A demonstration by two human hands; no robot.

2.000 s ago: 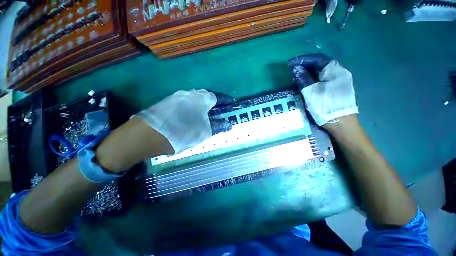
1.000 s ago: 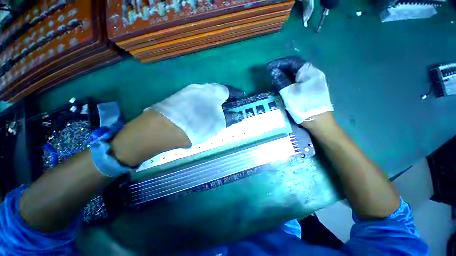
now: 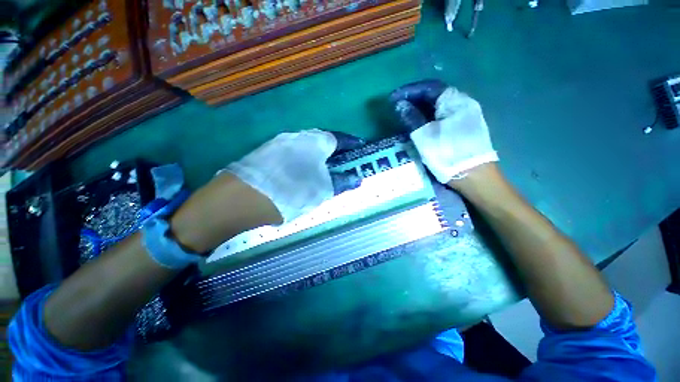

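The silver finned heat sink (image 3: 328,250) lies in the dark fixture (image 3: 452,211), slanting across the bench. Small black parts (image 3: 384,164) sit in a row along its back edge. My left hand (image 3: 294,175), in a white glove with dark fingertips, lies over the left part of this row; its fingertips straddle the row and hide what is under them. My right hand (image 3: 447,130), gloved too, is at the back right corner of the fixture with its fingers curled. Whether it holds anything small cannot be seen.
Stacked orange-brown trays (image 3: 298,60) stand behind at the left. Black bins (image 3: 45,231) at the left hold silver screws (image 3: 112,216). A light-blue strap (image 3: 168,242) is on my left wrist. A finned block (image 3: 667,101) lies at far right. Tool tips (image 3: 474,16) show at the top.
The view has shifted, so the bench appears further left than two seconds ago. My left hand has moved right along the row of black parts. My right hand stays near the fixture's corner, fingers curled.
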